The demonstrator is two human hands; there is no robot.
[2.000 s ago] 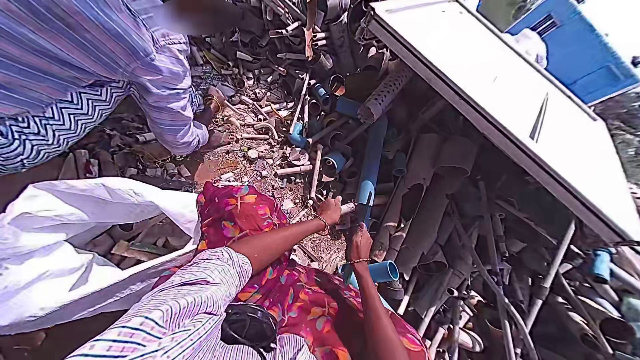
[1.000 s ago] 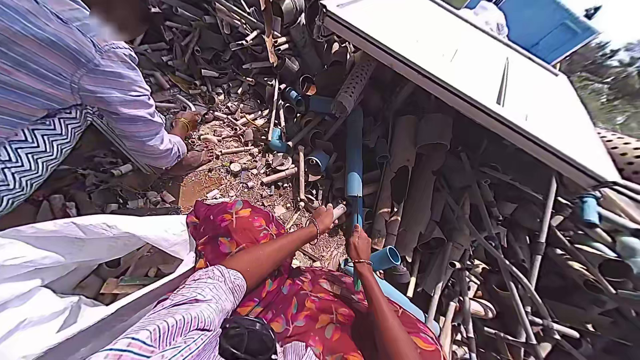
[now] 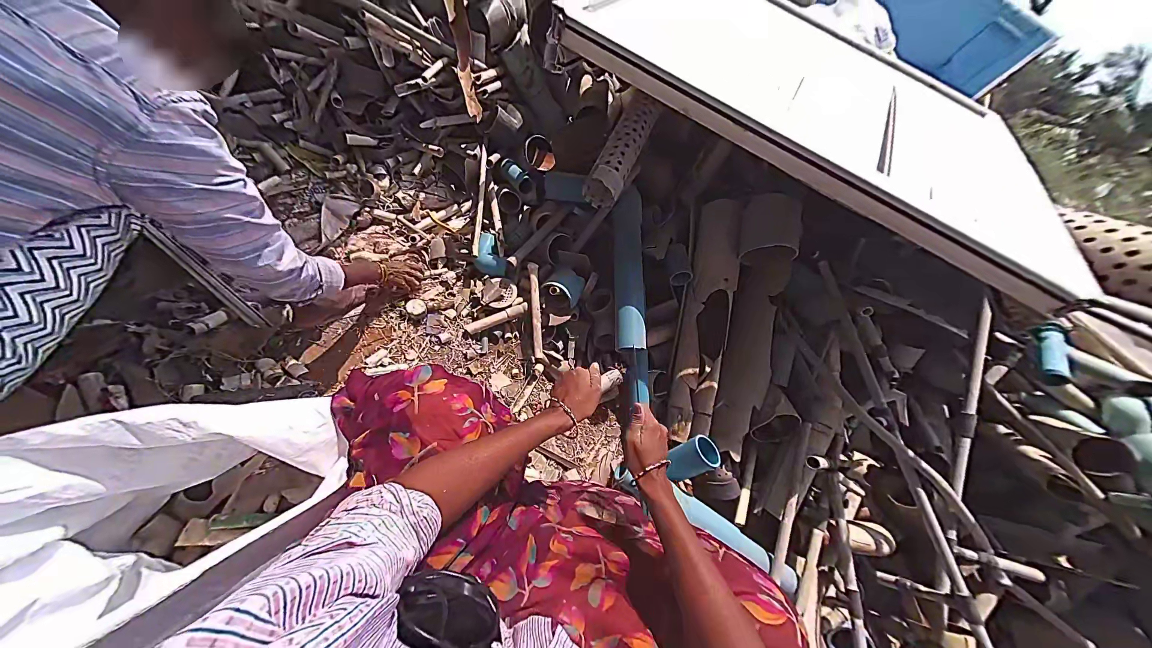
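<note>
My left hand [image 3: 578, 392] is closed around a short, pale piece of pipe [image 3: 611, 379], whose end points right. Close by, my right hand [image 3: 646, 436] grips something at the lower end of the split blue pipe [image 3: 631, 270]; whether it holds the pipe itself or a tool beside it cannot be told. That blue pipe runs upward from the hand under a perforated pipe [image 3: 623, 148]. Below the right wrist lies another blue pipe with a branch [image 3: 693, 458], partly hidden by my forearm.
A person in a striped shirt [image 3: 198, 189] reaches into the scraps at left. A white sack [image 3: 297, 432] with pieces inside lies at lower left. A large white panel [image 3: 810, 99] slants over the pipe heap at right, with a blue container [image 3: 963, 36] behind it.
The other person's hand has moved over the small scraps. Both my hands stay close together, the left still on the pale piece. The view has shifted slightly.
</note>
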